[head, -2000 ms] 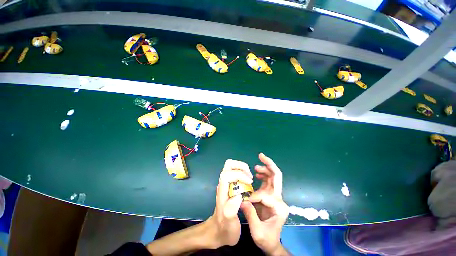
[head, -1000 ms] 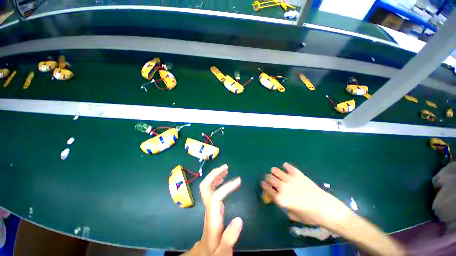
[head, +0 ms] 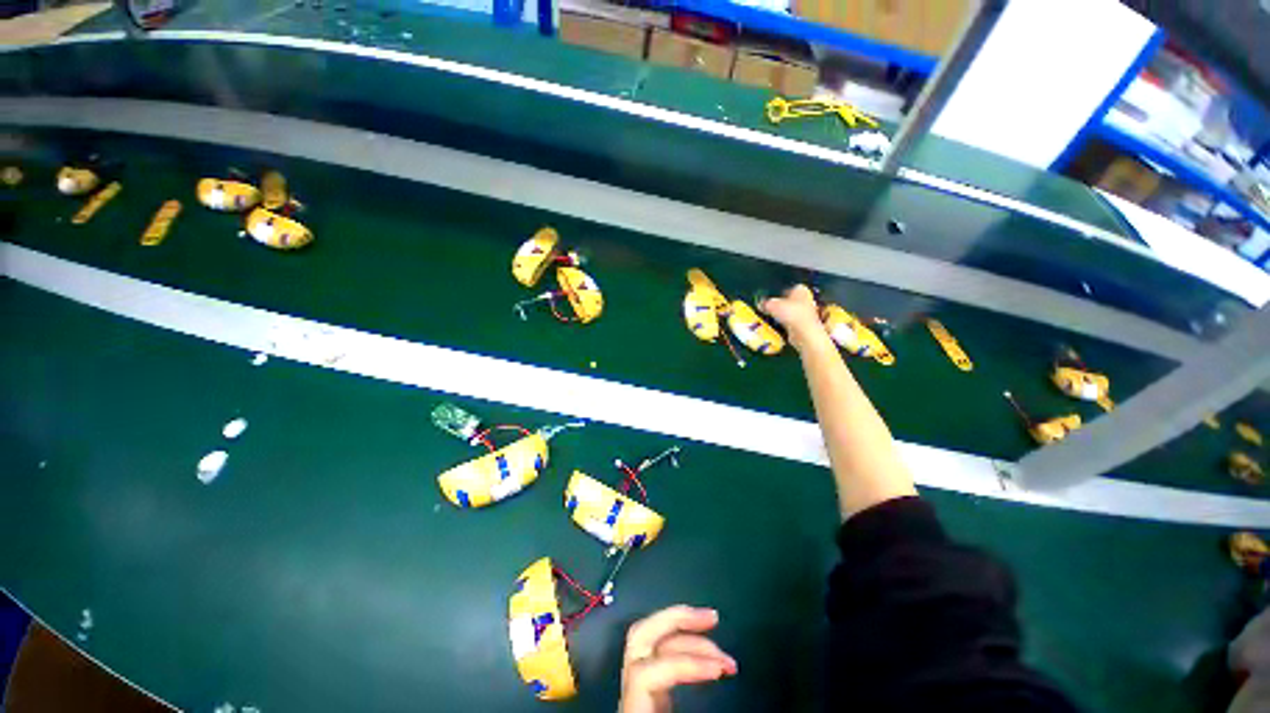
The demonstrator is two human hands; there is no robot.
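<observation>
My right hand (head: 794, 309) reaches over the rail into the far lane. Its fingertips are beside a yellow shell (head: 756, 329); whether they grip anything is unclear. My left hand (head: 674, 660) is at the bottom edge, partly cut off, fingers apart and empty. On the near bench lie a yellow shell with red leads and a green board (head: 496, 469), another wired shell (head: 613, 511), and an upright-lying shell (head: 541, 630) with red leads, left of my left hand.
A pale rail (head: 557, 387) divides the bench from the far lane, where several yellow shells and flat strips (head: 949, 344) lie. A slanted grey post (head: 1149, 418) stands right. White marks (head: 213, 464) show left. Blue shelving with boxes (head: 690, 53) is beyond.
My right hand has moved from the near bench to the far lane. An additional yellow shell shows beside its fingers. My left hand appears lower, and the view has shifted.
</observation>
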